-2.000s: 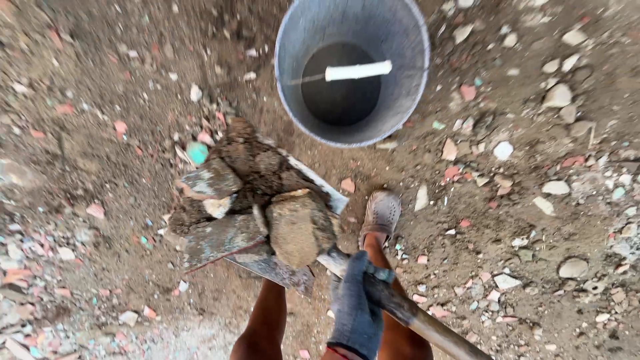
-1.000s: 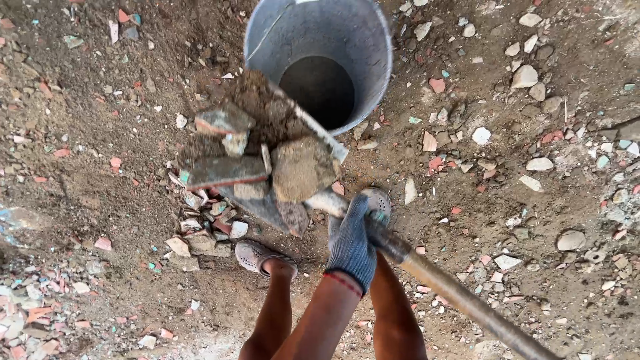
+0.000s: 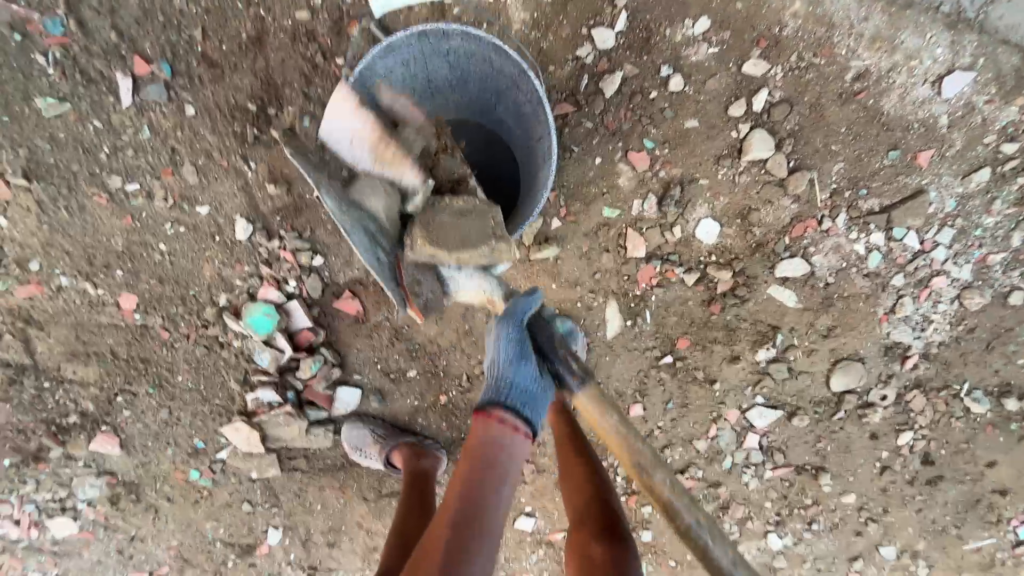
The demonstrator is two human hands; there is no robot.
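Observation:
My left hand [image 3: 520,364], in a blue-grey knit glove, grips the shovel near the lower end of its wooden handle [image 3: 640,460]. The shovel blade, largely hidden under its load, is tilted at the left rim of a grey bucket [image 3: 516,120]. On it are a squarish stone chunk [image 3: 460,230], dark soil and broken slabs. One flat slab [image 3: 344,216] leans out on the left, and a pale pinkish piece [image 3: 368,140] is blurred over the rim. The bucket stands upright, its dark bottom partly visible. My right hand is out of view.
A small heap of rubble [image 3: 300,360] with a green piece [image 3: 260,320] lies left of my feet. One clog-type shoe [image 3: 388,444] is beside it; the other foot is mostly behind the glove. Stones and tile fragments are scattered over the dirt, denser at right.
The loaded shovel has moved up to the bucket's left rim and tilted, and pieces on it have shifted. The rubble heap it partly covered is now exposed. My left hand keeps its grip.

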